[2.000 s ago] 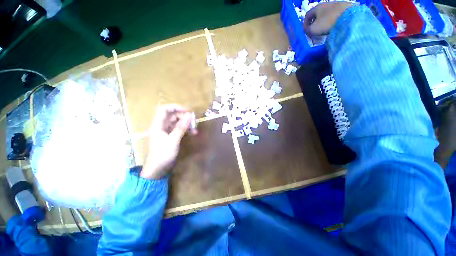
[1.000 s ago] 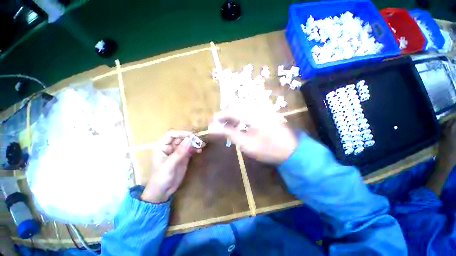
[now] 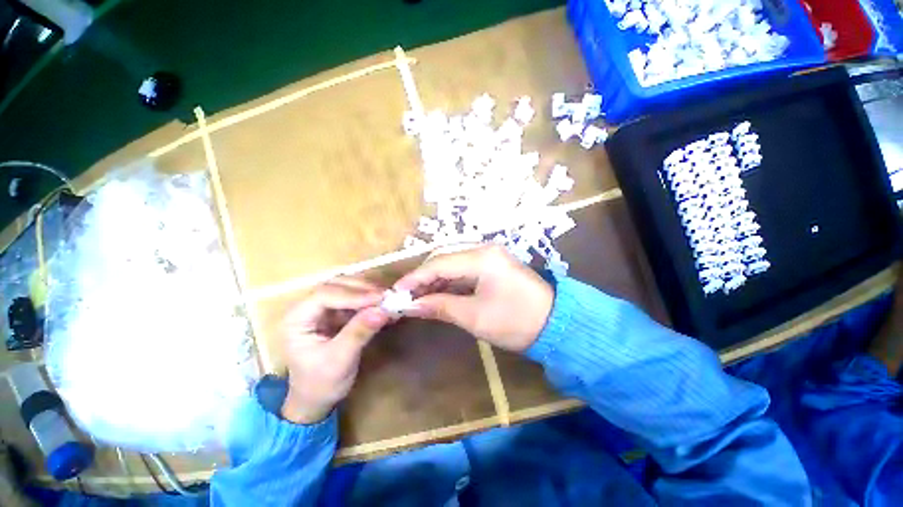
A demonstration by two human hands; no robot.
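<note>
My left hand (image 3: 329, 342) and my right hand (image 3: 490, 295) meet over the front middle of the bench. Both hold a small white plastic part (image 3: 398, 302) between thumb and fingertips. Whether it is one piece or two pressed together I cannot tell. A loose pile of white parts (image 3: 480, 173) lies just beyond my right hand, with a few pieces apart at its right. A black tray (image 3: 807, 218) at the right holds white pieces in close rows (image 3: 715, 213) on its left half.
A blue bin (image 3: 619, 79) heaped with white parts stands at the top right, a red bin (image 3: 832, 28) beyond it. A glaring clear bag (image 3: 149, 317) fills the left side, beside a grey cylinder with a blue end (image 3: 51, 426). A black round object (image 3: 159, 91) sits on the green surface.
My right hand has come from the blue bin, past the pile, to my left hand. Both now touch at the white part. The whole view has shifted slightly.
</note>
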